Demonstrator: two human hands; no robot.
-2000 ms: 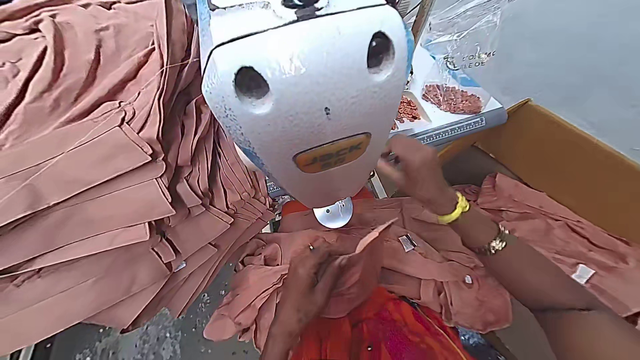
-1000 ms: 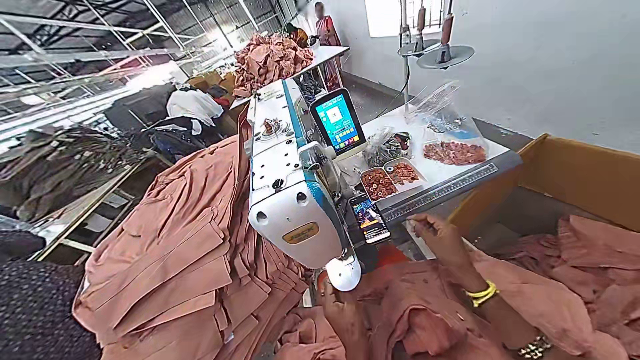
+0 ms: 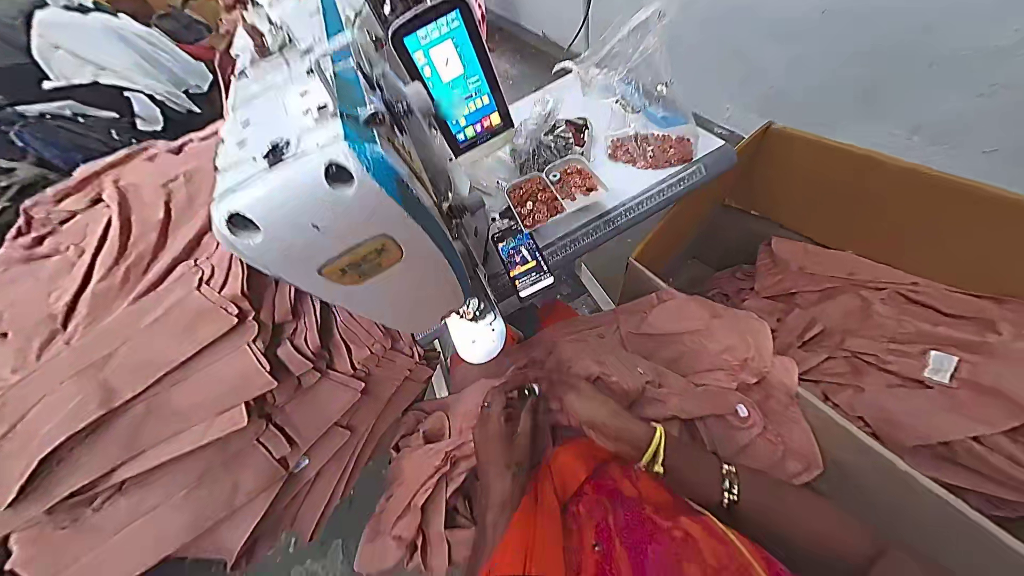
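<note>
A white and blue industrial sewing machine stands in front of me, with a white round part at its lower end. Just below that part, my left hand is on a dusty-pink cloth garment, its fingers bent on the fabric. My right hand, with a yellow band and a bracelet at the wrist, lies on the same garment close beside the left. The two hands nearly meet, and their fingertips are partly blurred, so the exact grip of the right is unclear. The garment spreads over my lap to both sides.
Stacked pink garment pieces hang at the left. Behind the machine are a lit control screen, a phone, trays of small buttons and a plastic bag of buttons. A cardboard box at the right holds more pink garments.
My right hand has come from beside the machine, near the phone, down to the garment next to my left hand. The view has shifted a lot.
</note>
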